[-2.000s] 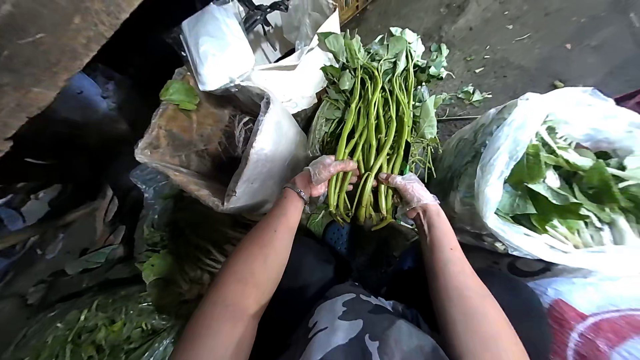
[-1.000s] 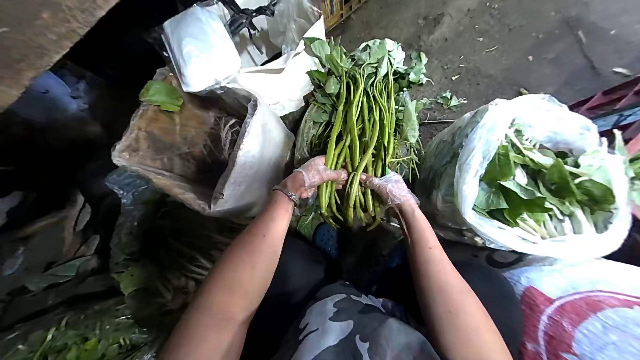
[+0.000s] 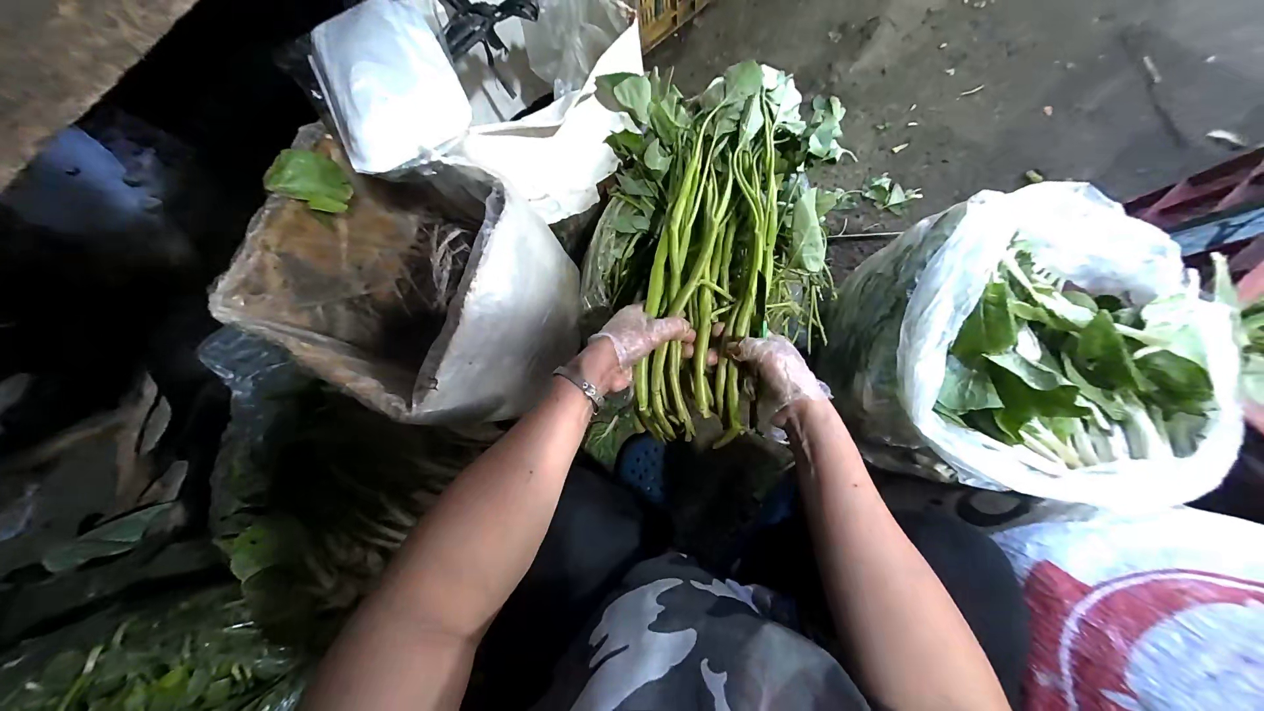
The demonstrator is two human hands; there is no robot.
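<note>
A bundle of long green leafy stems (image 3: 706, 247) lies in front of me, its leaves pointing away and its stem ends toward me. My left hand (image 3: 637, 341), in a thin clear plastic glove with a metal bracelet at the wrist, grips the left side of the stems near their lower ends. My right hand (image 3: 775, 370), gloved alike, holds the right side, with a small green thing by its thumb. Fingers of both hands are partly hidden by the stems. Under the bundle, more greens in clear plastic show at its edges.
At left stands an open, stained sack-like container (image 3: 504, 306) with a loose leaf (image 3: 308, 180) on its rim; white plastic bags (image 3: 390, 84) lie behind it. A clear bag (image 3: 928, 346) of leafy greens (image 3: 1076, 365) stands right, above a red-and-white sack (image 3: 1145, 612). Wet ground (image 3: 987, 79) lies beyond.
My hands stay at the lower part of the bundle. The stems between them are spread somewhat wider than one second ago, and my hands are slightly farther apart.
</note>
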